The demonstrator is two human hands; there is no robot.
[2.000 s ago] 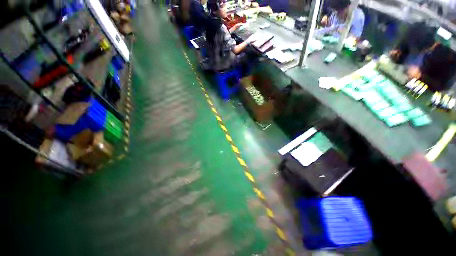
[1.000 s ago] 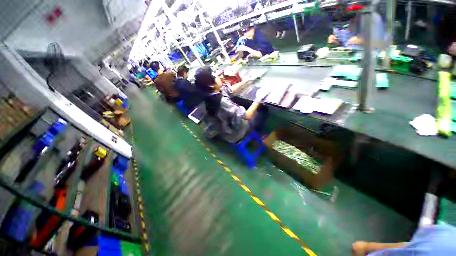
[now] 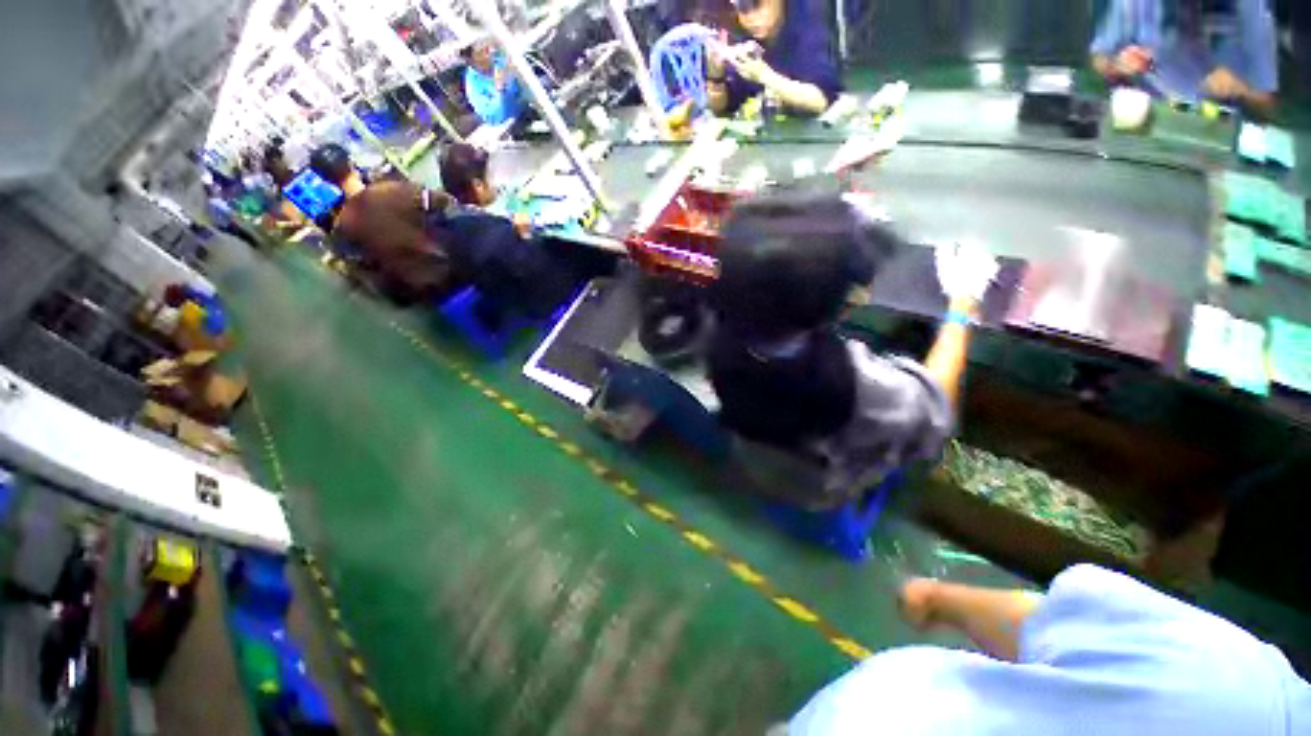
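Observation:
A bare forearm and hand in a light blue sleeve enter at the lower right; I take it as my right hand [image 3: 927,601]. It is small and blurred, over the floor beside the bench, touching nothing visible. Its fingers and any content cannot be made out. My left hand is not in view. Nearest ahead, a brown box [image 3: 1006,525] of small pale-green pieces stands under the bench [image 3: 1006,173]. Green boards [image 3: 1229,348] lie at the bench's right end, beside a dark-red flat pad [image 3: 1096,305].
A seated person [image 3: 848,388] on a blue stool has a pale-gloved hand at the bench edge. More people sit beyond and across. A white-edged dark panel [image 3: 575,338] stands beside the aisle. Yellow-black tape [image 3: 633,496] runs along the green floor; shelving [image 3: 158,618] stands left.
The view has swung left and come closer to the seated person. The blue-sleeved arm, absent at first, then at the lower right edge, now shows more fully.

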